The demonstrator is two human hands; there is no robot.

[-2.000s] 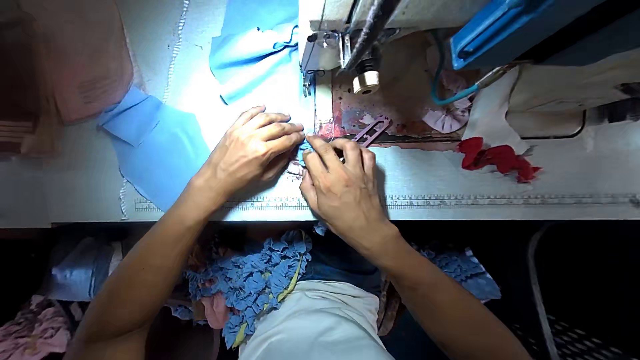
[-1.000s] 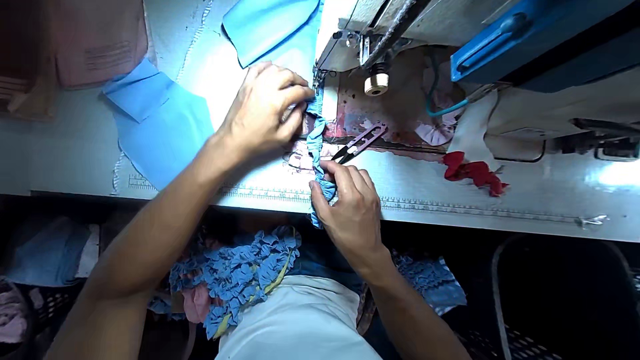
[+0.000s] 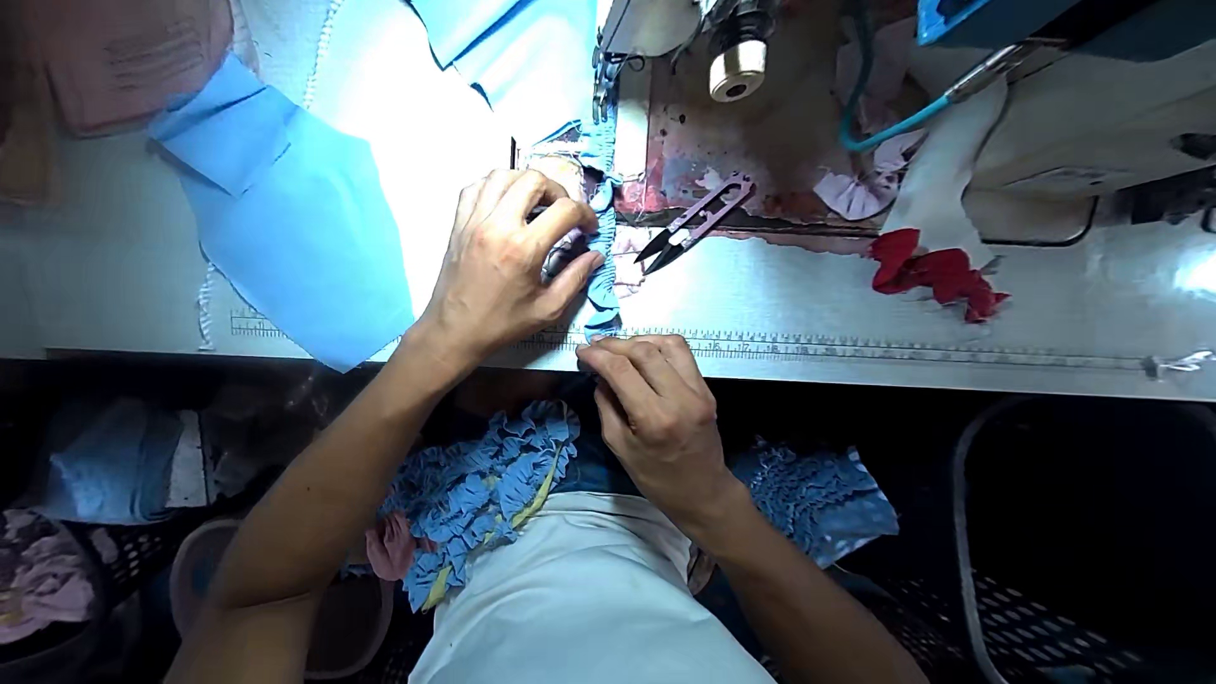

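Note:
A narrow gathered strip of blue fabric [image 3: 602, 247] runs from beneath the sewing machine's presser foot [image 3: 602, 90] down to the table's front edge. My right hand [image 3: 655, 399] pinches its lower end at that edge. Beside the strip's middle is my left hand [image 3: 518, 252], thumb and fingertips at its left side; whether they grip it cannot be told. Thread snips [image 3: 698, 223] with a pink handle lie just right of the strip. Flat blue fabric pieces lie left of my left hand [image 3: 304, 209] and behind it [image 3: 522, 57].
A red fabric scrap [image 3: 936, 274] lies on the table at right, near a pale cloth strip [image 3: 950, 161] and a light blue hose [image 3: 888, 136]. Ruffled blue fabric [image 3: 494, 494] rests by my lap. Below the table stand a black basket [image 3: 1045, 617] and a plastic tub [image 3: 204, 570].
My left hand has come down from near the presser foot to the strip's middle. My right hand has moved down to the table's front edge. The view has shifted somewhat.

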